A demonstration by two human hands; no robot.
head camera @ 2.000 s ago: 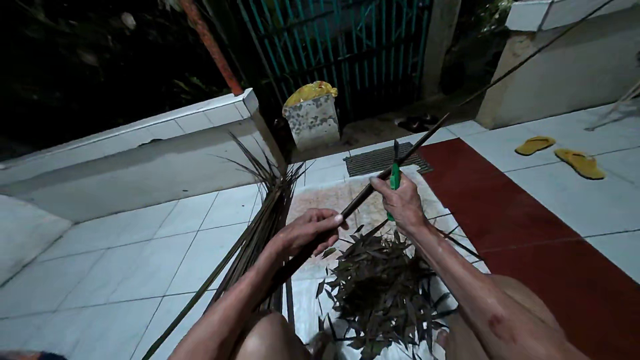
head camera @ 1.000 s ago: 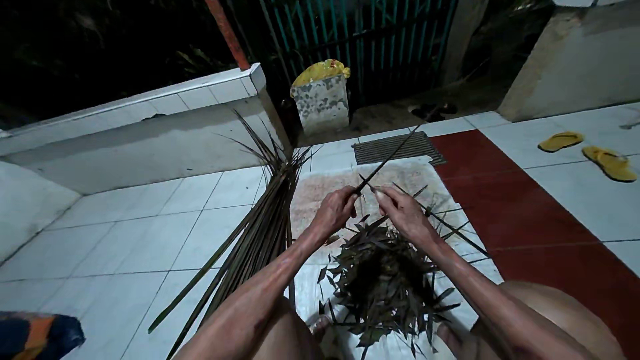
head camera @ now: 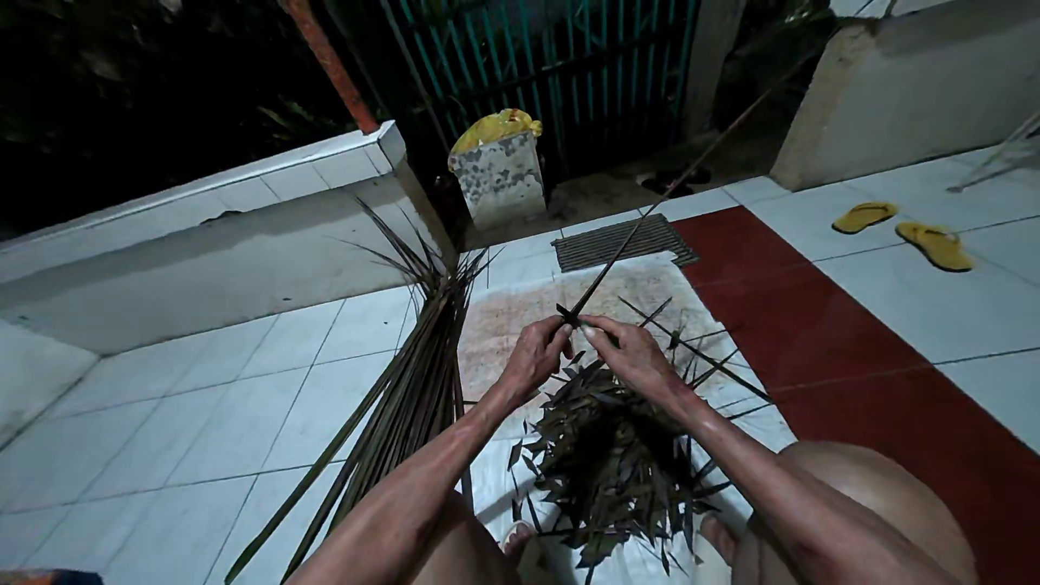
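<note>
My left hand (head camera: 536, 351) and my right hand (head camera: 630, 351) pinch a long dark leaf strip (head camera: 613, 260) close together, at a small fold or knot near its lower end. The strip's thin tip runs up and to the right, toward the gate. Under my hands lies a heap of short cut leaf pieces (head camera: 609, 463) on a pale, stained sheet (head camera: 520, 325). A bundle of long dark palm-like leaves (head camera: 422, 366) rests to the left of my left arm. Crossed leaf strips (head camera: 691, 345) lie right of my right hand.
A grey ribbed mat (head camera: 621, 241) lies beyond the sheet. Yellow flip-flops (head camera: 934, 246) are on the tiles at right, past a red floor strip (head camera: 821, 325). A low tiled wall (head camera: 219, 236) runs at left, and a concrete block (head camera: 500, 183) with a yellow bag stands before the gate.
Two seconds ago my right hand held green-handled scissors; they no longer show. Both hands have come together on the leaf strip.
</note>
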